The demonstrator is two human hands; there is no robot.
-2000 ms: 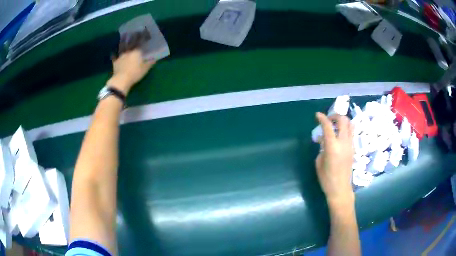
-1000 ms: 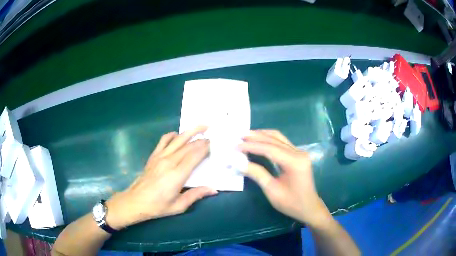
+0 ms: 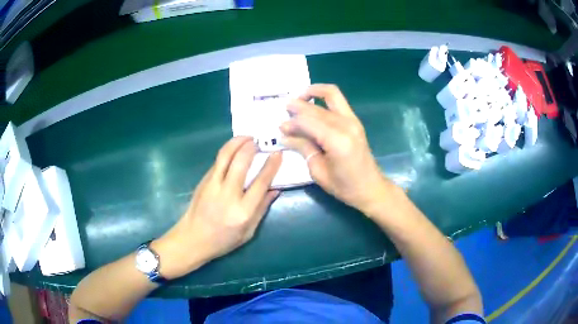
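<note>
A white inner tray (image 3: 268, 74) lies flat on the dark green worktop in front of me, with a narrow dark slot near its middle. Small dark marks show lower on it, between my hands; whether they belong to a seated charger is hard to tell. My left hand (image 3: 222, 199) holds the tray's lower left part, fingers on top and thumb by the near edge. My right hand (image 3: 339, 149) is over the tray's right side, fingers curled; its fingertips hide part of the tray, and any grip is unclear. White chargers (image 3: 485, 107) lie jumbled at the right.
A red holder (image 3: 523, 82) is behind the chargers. Stacked white trays or boxes (image 3: 62, 221) lean at the left. A pale strip (image 3: 355, 43) borders the green belt, which carries a printed white box (image 3: 184, 7) with a blue end and a white piece (image 3: 19, 73) far left.
The tray now appears higher in view, along with the whole worktop. My right hand has moved up the tray, uncovering dark marks and a slot. A printed box has appeared on the belt.
</note>
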